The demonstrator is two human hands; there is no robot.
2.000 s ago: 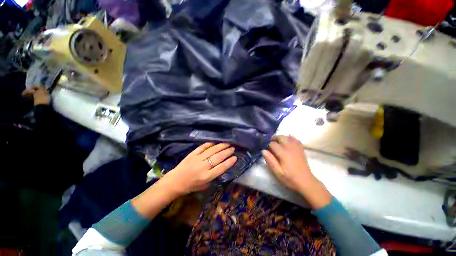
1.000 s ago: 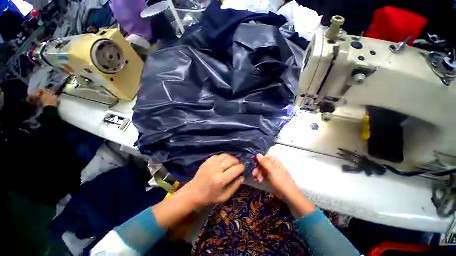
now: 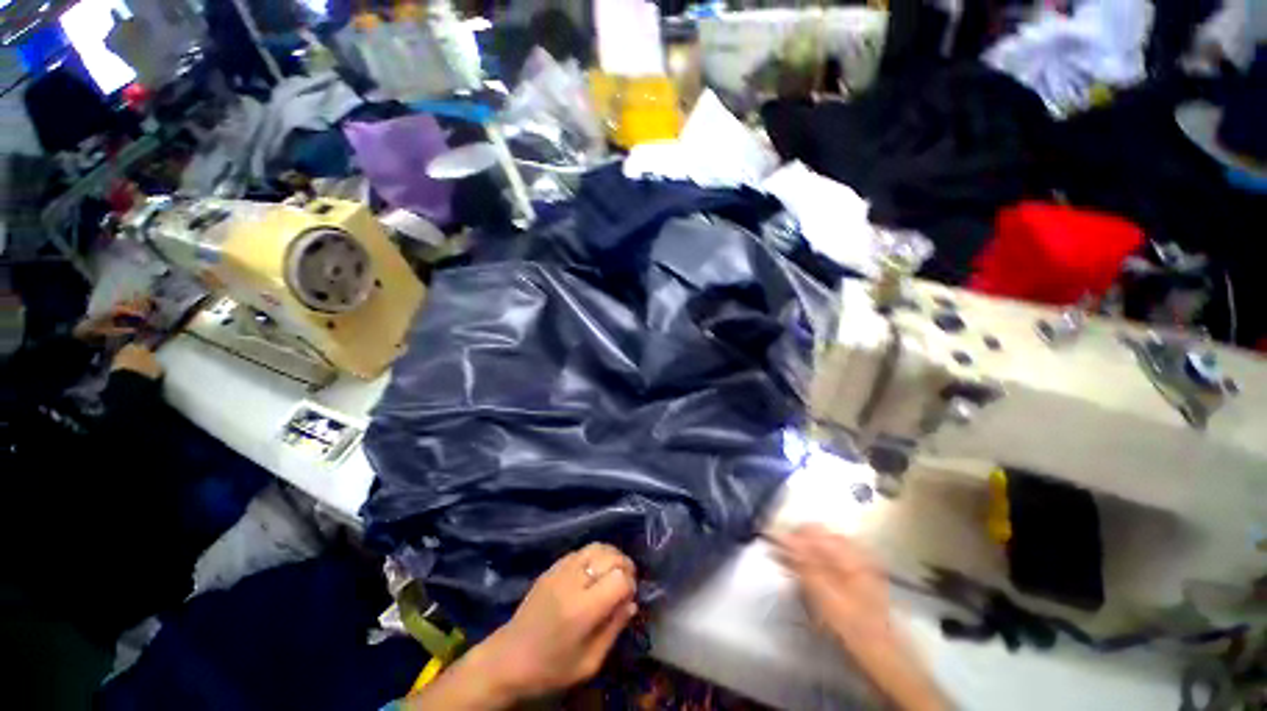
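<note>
A shiny, wrinkled dark navy garment [image 3: 556,403] lies heaped in front of me, its right side by the lit needle area of the off-white sewing machine [image 3: 1056,403]. My left hand [image 3: 573,618] is closed on the garment's near edge, thumb and fingers together; a ring shows on it. My right hand [image 3: 841,590] is blurred, just right of the garment's near right edge, over the white table. Its fingers are extended, with nothing visible held in them. The machine head hides part of the garment's right side, and the needle cannot be made out.
Black snips [image 3: 998,618] lie beneath the machine arm, near a black pad with a yellow piece [image 3: 1052,538]. A cream-yellow machine [image 3: 313,278] stands at left, with another person's hand [image 3: 136,361] beyond it. Red cloth [image 3: 1056,253], white pieces and clear plastic are heaped behind.
The view has tilted up, so things sit lower in it. My right hand has moved away from my left, to the right and off the garment edge. My left hand stays at the near edge.
</note>
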